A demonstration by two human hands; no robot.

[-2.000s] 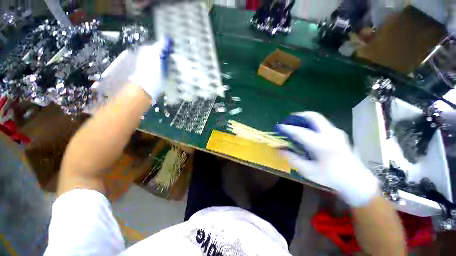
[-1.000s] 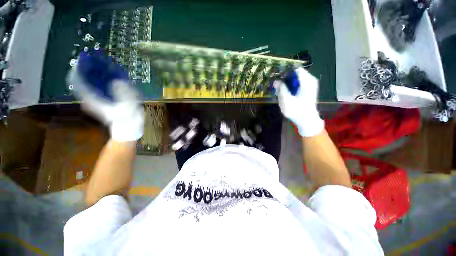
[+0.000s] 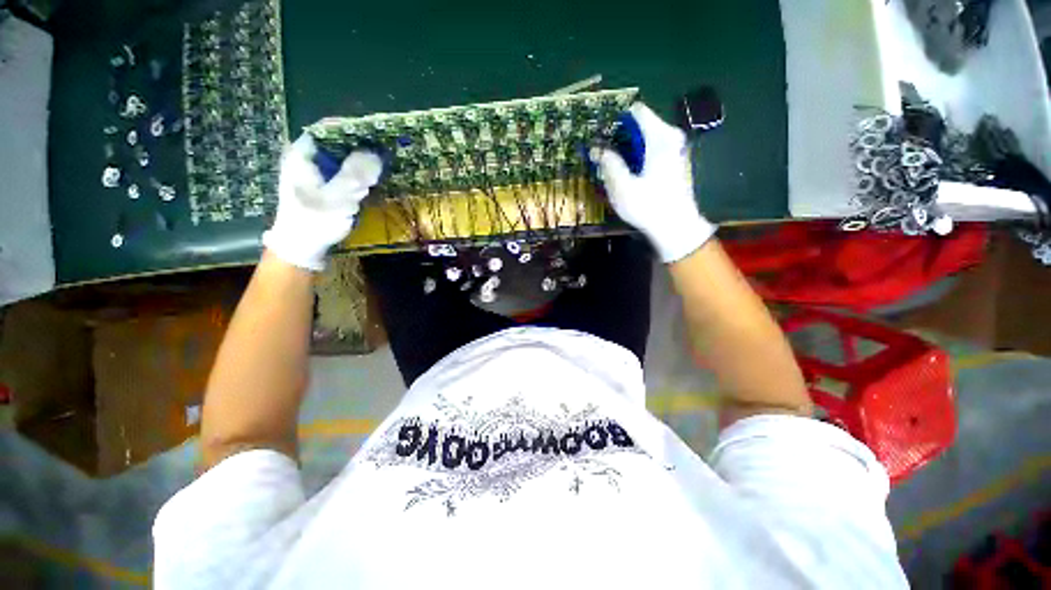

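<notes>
A green circuit board panel (image 3: 490, 136) lies across the front of the bench, above the yellow strip (image 3: 484, 213). My left hand (image 3: 323, 190), in a white glove with blue fingertips, grips its left end. My right hand (image 3: 655, 179), gloved the same way, grips its right end. Thin dark wires hang from the panel over the bench edge. Round silvery end components (image 3: 490, 267) dangle from them in front of my lap. The fingers under the panel are hidden.
A second green panel (image 3: 234, 110) lies at the left, with loose round pieces (image 3: 112, 176) beside it. A small black square object (image 3: 702, 108) lies right of my right hand. White trays stand at both sides; the right one (image 3: 830, 110) has wired bundles. A red stool (image 3: 893, 398) is below right.
My left hand has moved from the panel's left side onto its left end and closed there. The panel is now steadier and less blurred. My right hand keeps hold of the right end.
</notes>
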